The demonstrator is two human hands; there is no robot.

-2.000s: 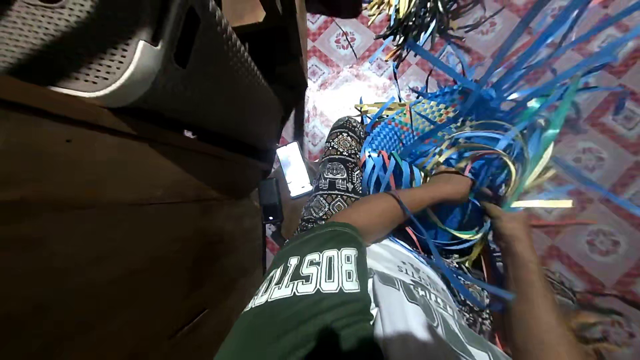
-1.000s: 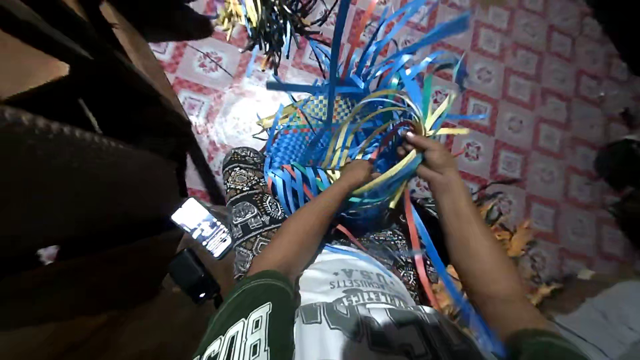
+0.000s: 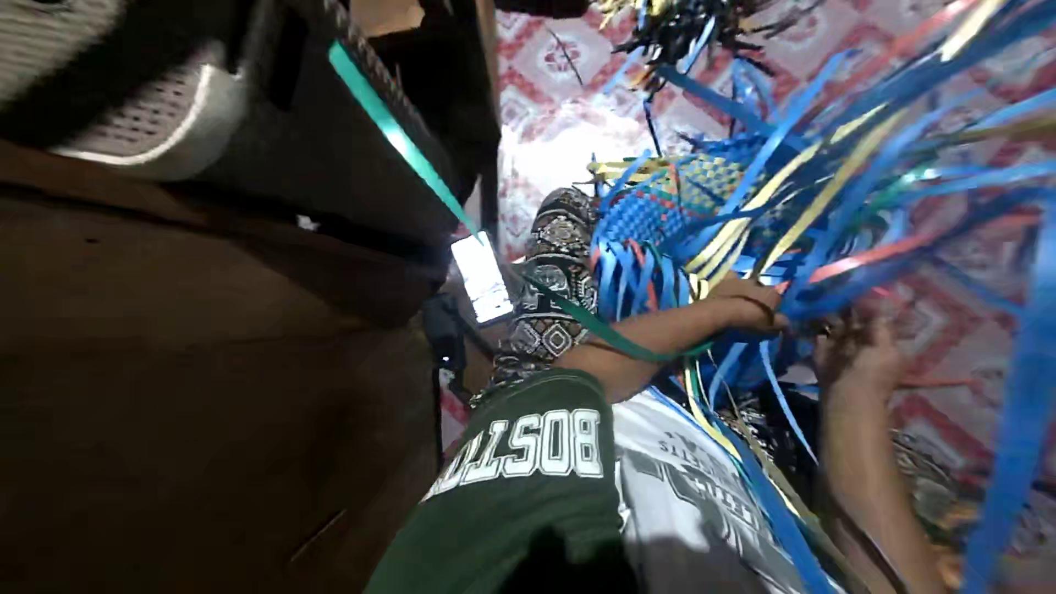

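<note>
A partly woven basket of plastic strips (image 3: 639,216), mostly blue with a yellow-and-green checked part, lies in front of my lap. Long loose blue, yellow, green and red strips (image 3: 833,177) fan out from it to the upper right. My left hand (image 3: 747,304) is in among the strips at the near side of the weave; its fingertips are hidden. Just right of it, my right hand (image 3: 862,351) is blurred beside the strips, and whether it grips one does not show. A green strip (image 3: 610,330) crosses my left forearm.
A lit phone (image 3: 482,279) and a black device (image 3: 444,334) lie left of my patterned trouser leg. Dark wooden furniture (image 3: 206,371) and a perforated plastic container (image 3: 165,115) fill the left. A bundle of black and yellow strips (image 3: 693,33) lies on the patterned floor (image 3: 544,99).
The loose strips have swung out to the right and spread wide. A green strip now reaches over toward the phone and container. The view has swung left since one second ago.
</note>
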